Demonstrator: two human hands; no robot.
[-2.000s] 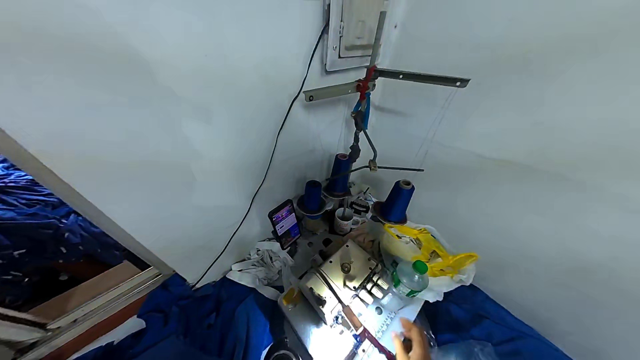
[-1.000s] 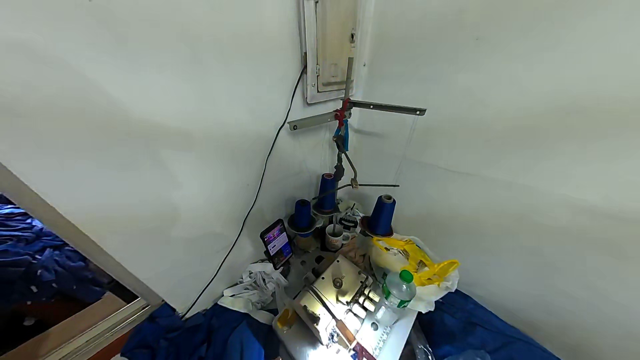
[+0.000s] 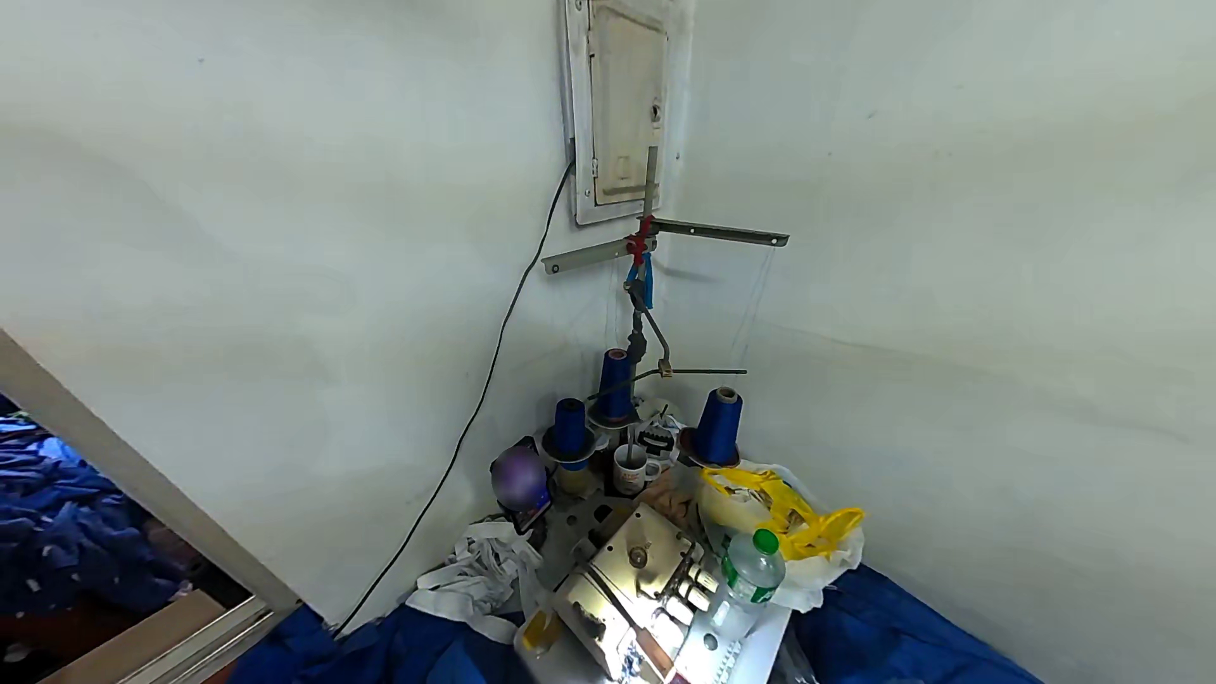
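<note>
Neither my left hand nor my right hand shows in the view. At the bottom middle stands a sewing machine with a shiny metal top, strongly lit near the lower edge. A plastic bottle with a green cap stands at its right side. Behind the machine are blue thread cones on a thread stand. A white mug sits among them. To the left a phone leans upright, its screen partly blurred.
Crumpled white cloth lies left of the machine. Yellow and white plastic bags sit at the right. Blue fabric spreads on both sides. Walls meet behind, with a metal panel door and a hanging black cable.
Two seconds ago a hand showed at the bottom, right of the machine's lit part; it is out of view now. The view has shifted, with the machine lower in it.
</note>
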